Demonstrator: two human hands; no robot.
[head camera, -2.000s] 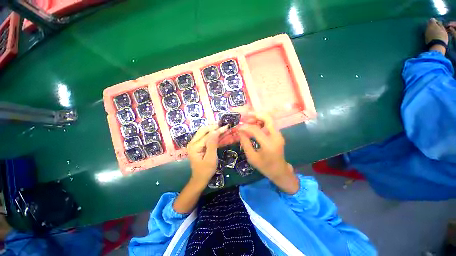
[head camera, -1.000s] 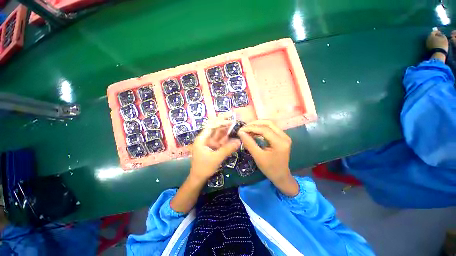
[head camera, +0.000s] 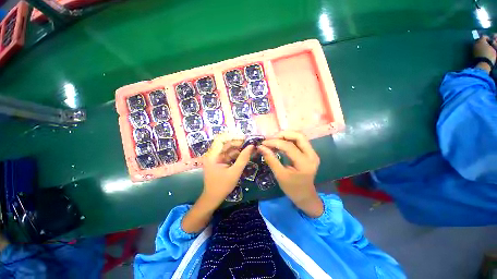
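Observation:
The square unit (head camera: 253, 141), dark with a shiny rim, is pinched between the fingertips of my left hand (head camera: 223, 168) and my right hand (head camera: 293, 166), at the near edge of the pink foam tray (head camera: 127, 159). The unit is partly hidden by the fingers. Three tray compartments hold dark square units in two columns; the third shows a bare patch near its front. The right compartment is empty. Several loose units (head camera: 265, 180) lie on the green surface below my hands, partly covered by them.
A grey metal rail (head camera: 41, 113) with a silver end is at the left. Redder trays (head camera: 12, 32) are at the upper left. A black case (head camera: 52, 212) is at the lower left. Another person's blue sleeve (head camera: 468, 117) and hand are at the right.
My fingertips have closed in on both sides of the unit, which has tilted and moved slightly lower and left. The neighbour's hand has shifted slightly.

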